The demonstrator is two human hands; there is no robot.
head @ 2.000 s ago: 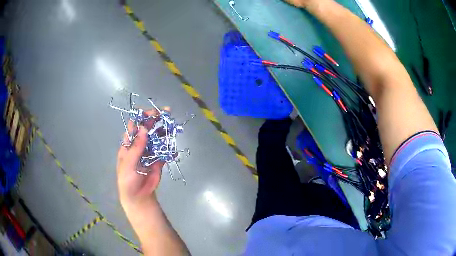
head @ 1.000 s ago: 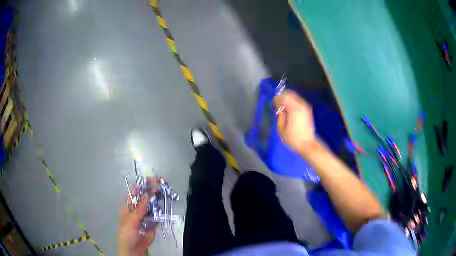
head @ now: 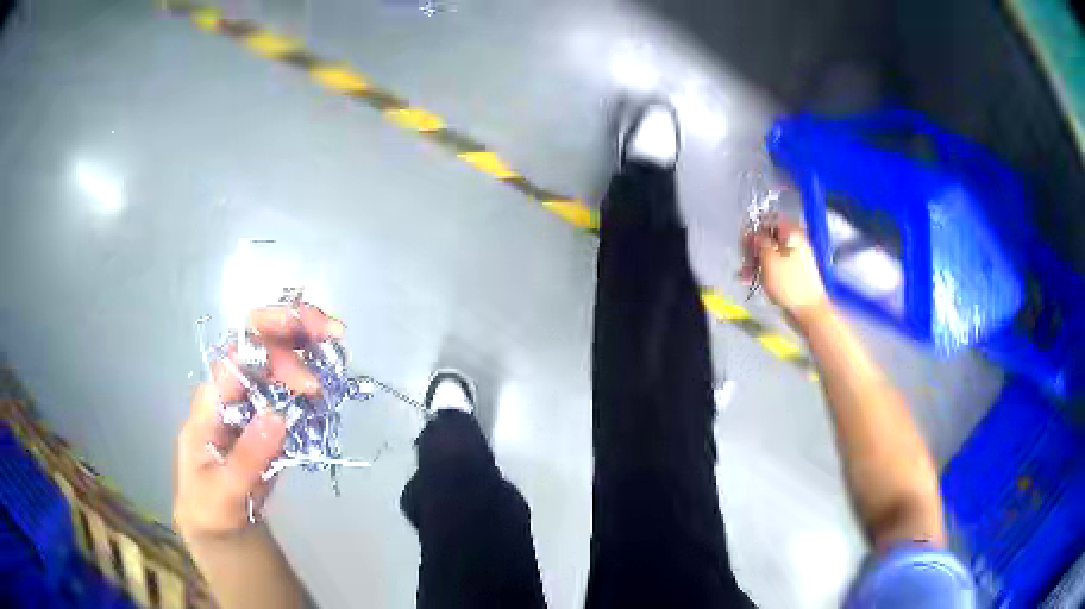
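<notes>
My left hand [head: 256, 416] is at the left, held above the floor, with its fingers around a tangled bunch of thin silvery metal clips [head: 312, 410]. Several clip ends stick out past the fingers. My right hand [head: 779, 256] is at the right, beside the blue stool, and is blurred. It holds a few thin silvery clips [head: 763, 205] at its fingertips; how many cannot be told.
The blue plastic stool [head: 970, 256] stands at the right, with more blue plastic below it. A green bench edge [head: 1067, 60] shows at the top right. Yellow-black tape [head: 416, 118] crosses the grey floor. My legs and shoes are at the centre. Wooden slats [head: 119, 541] lie lower left.
The view has swung away from the bench and its wired units. My right hand has left the bench and now holds clips beside the stool. My left hand still holds the bunch. My legs have stepped apart.
</notes>
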